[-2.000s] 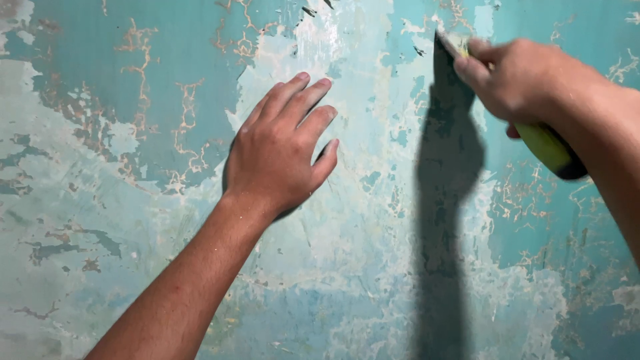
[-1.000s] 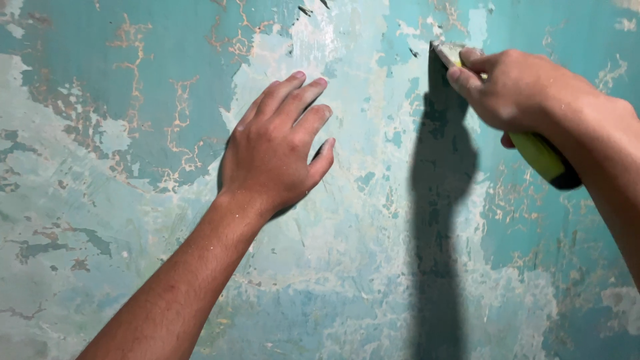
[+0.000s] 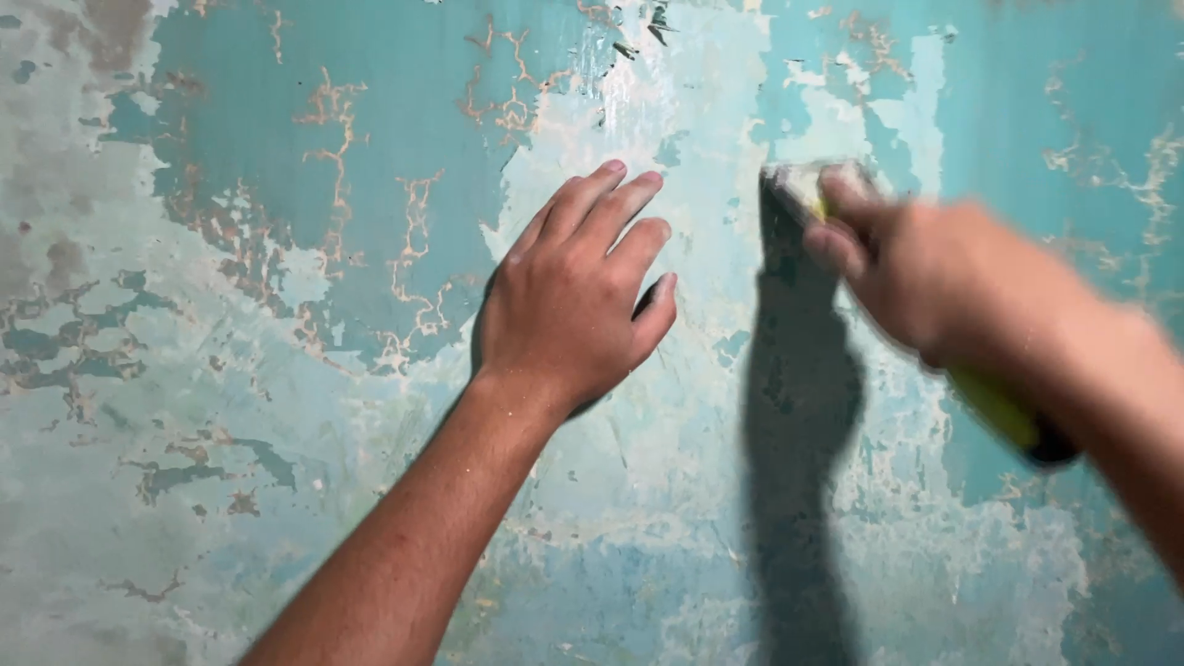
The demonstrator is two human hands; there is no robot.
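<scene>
My left hand (image 3: 578,287) lies flat against the painted wall (image 3: 638,481), its fingers apart and pointing up and to the right. To its right, my right hand (image 3: 916,259) is closed around a scraper (image 3: 999,412) with a yellow-green and black handle. The scraper's metal blade end (image 3: 795,180) is at the wall, up and left of that hand; motion blurs it, so its exact contact with the paint cannot be told. A dark shadow of the hand and tool falls down the wall below the blade.
Turquoise paint (image 3: 416,74) remains in patches with cracked, peeling edges, beside paler exposed areas. Small dark paint flakes (image 3: 659,23) stick out near the top middle. Greyish worn patches (image 3: 65,259) mark the left side.
My right hand with the scraper has moved down the wall from its higher place. My left hand has stayed flat on the wall in about the same place.
</scene>
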